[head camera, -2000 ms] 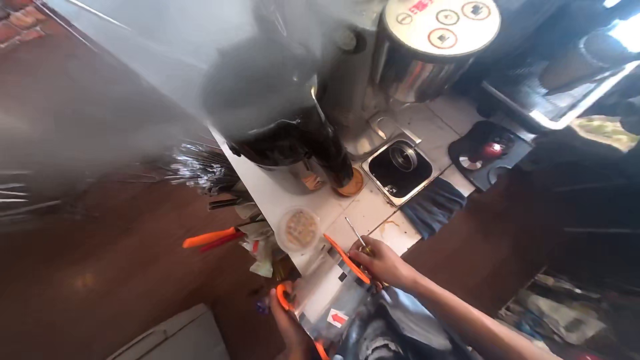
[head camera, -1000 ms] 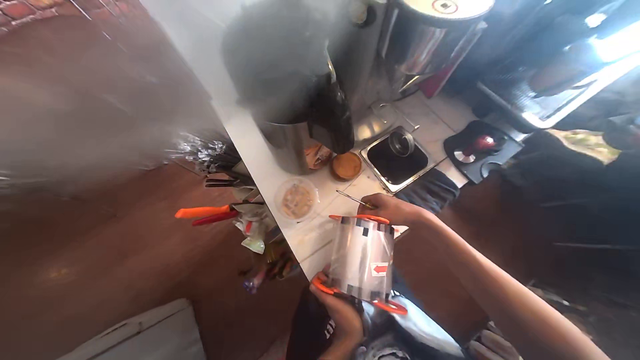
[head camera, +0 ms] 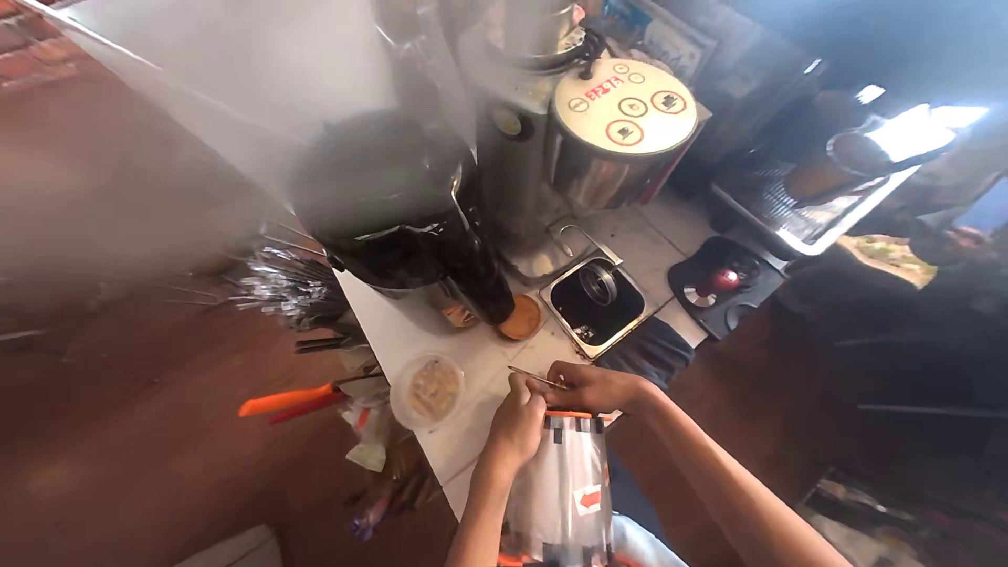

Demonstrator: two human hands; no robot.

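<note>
My left hand (head camera: pixel 517 417) and my right hand (head camera: pixel 587 384) meet at the top of a clear plastic film roll (head camera: pixel 571 480) with orange edges and a red arrow mark. A thin pointed metal tool (head camera: pixel 535 376) sticks out from the fingers of my right hand. My left fingertips touch around its lower side and the roll's orange rim; their exact grip is hidden. The roll stands below my hands, near my lap. Left of them, a clear round tub (head camera: pixel 428 391) with pale pieces sits on the white tiled counter (head camera: pixel 492 370).
A metal-rimmed square bin (head camera: pixel 596 346), a round brown lid (head camera: pixel 520 317) and a black machine (head camera: pixel 394 213) are beyond my hands. Farther back stands a steel dispenser with a round button panel (head camera: pixel 626 106). An orange-handled knife (head camera: pixel 287 400) juts from the counter's left side.
My left hand has moved from the roll's lower end up to its top, beside my right hand. The roll, tilted two seconds ago, now stands more upright.
</note>
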